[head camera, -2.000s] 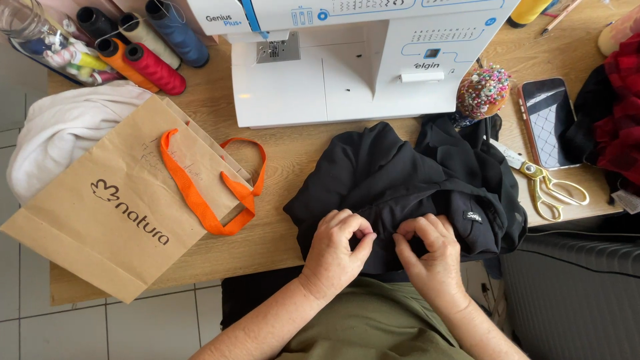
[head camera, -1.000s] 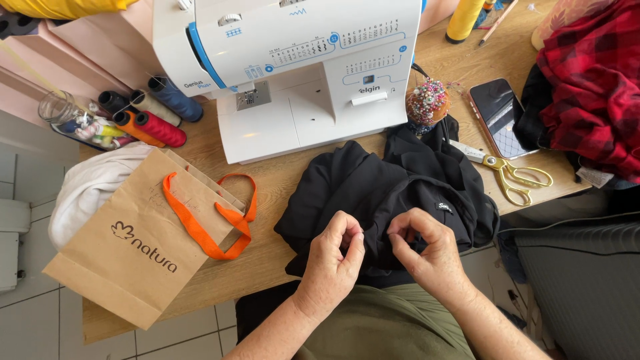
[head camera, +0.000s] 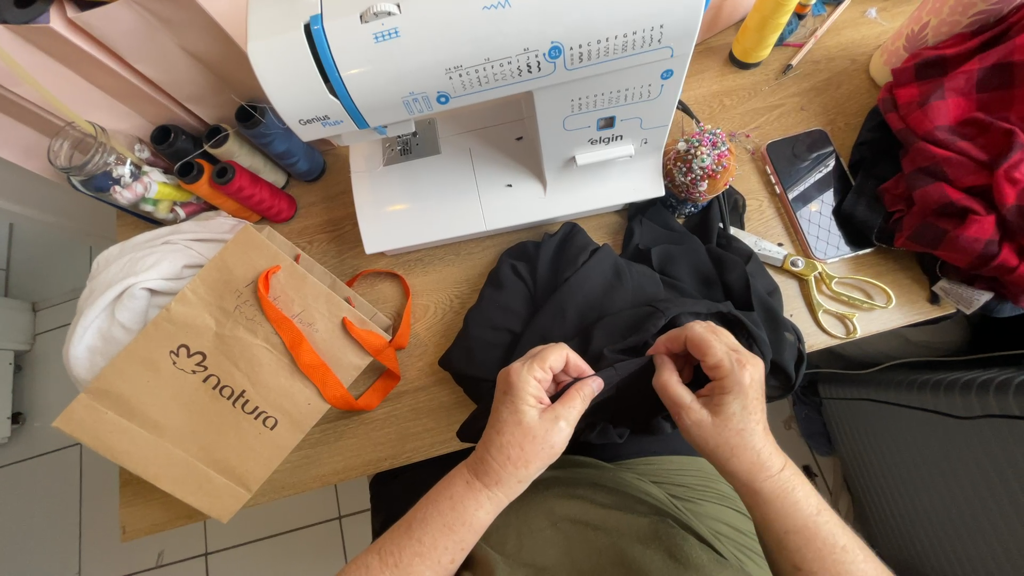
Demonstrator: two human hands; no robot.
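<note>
Black fabric [head camera: 560,296] lies bunched at the front edge of the wooden table, below the sewing machine [head camera: 512,128]. My left hand [head camera: 536,404] pinches a folded edge of it between thumb and fingers. To the right, my right hand [head camera: 708,384] pinches the same edge with thumb and index finger. A short stretch of the edge runs between the two hands. The pincushion [head camera: 698,168], full of bead-headed pins, touches the back of the fabric. Gold-handled scissors [head camera: 812,276] lie right of it, their blade tips beside the cloth.
A paper bag [head camera: 200,384] with orange handles leans over the table's left edge by white cloth [head camera: 136,280]. Thread spools [head camera: 256,188] and a glass jar [head camera: 80,152] stand behind. At right are a phone [head camera: 816,192], red checked cloth [head camera: 960,152] and a grey ribbed case [head camera: 920,472].
The hands have moved along the black fabric, and its pinched edge now shows between them, with the gap wider than one second ago. The view has shifted and turned somewhat.
</note>
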